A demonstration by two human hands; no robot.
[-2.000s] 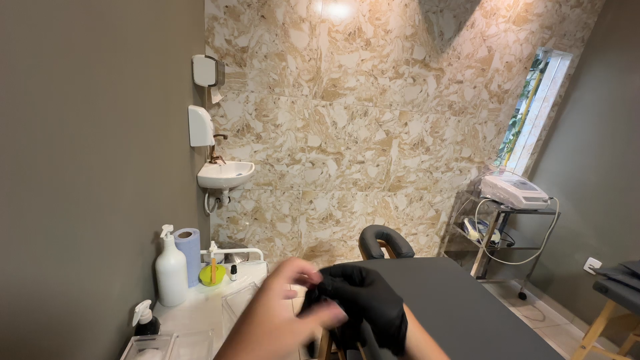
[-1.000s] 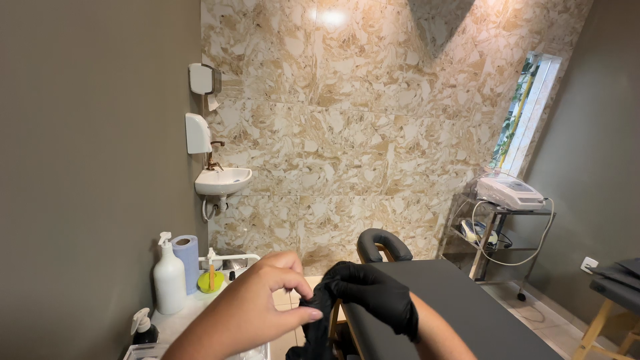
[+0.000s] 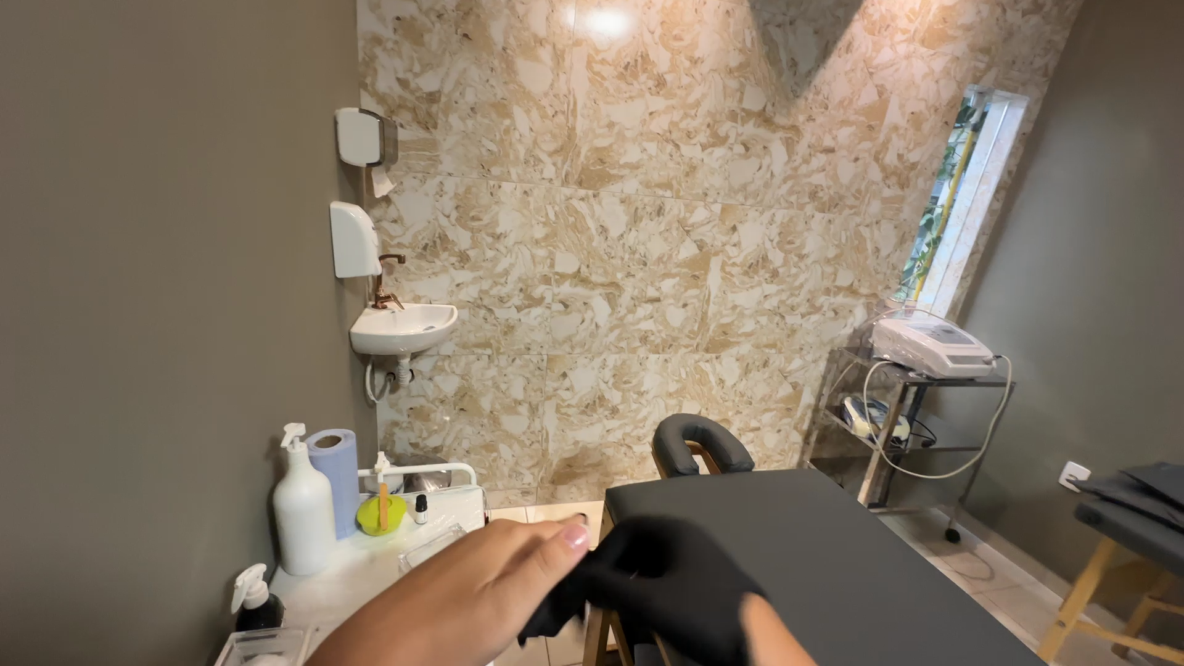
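My right hand (image 3: 680,583), in a black glove, is at the lower middle, blurred, with its fingers curled toward the left hand. A second black glove (image 3: 553,606) hangs crumpled between the two hands. Bare, with its fingers bent over the black material, my left hand (image 3: 504,573) comes in from the lower left; its fingertips are partly hidden, and its hold on the glove cannot be made out. Behind the hands lies a dark padded massage table (image 3: 823,546) with a face cradle (image 3: 698,444).
On the left, a white counter (image 3: 347,587) holds a white pump bottle (image 3: 303,509), a blue paper roll (image 3: 335,481), a lime-green bowl (image 3: 381,515) and a clear container (image 3: 264,647). A corner sink (image 3: 404,328) is beyond. A trolley (image 3: 911,444) with a white device stands right.
The loose glove hung lower beneath my hands one second ago; now it is bunched between them. My left hand has moved right, closer to the gloved right hand.
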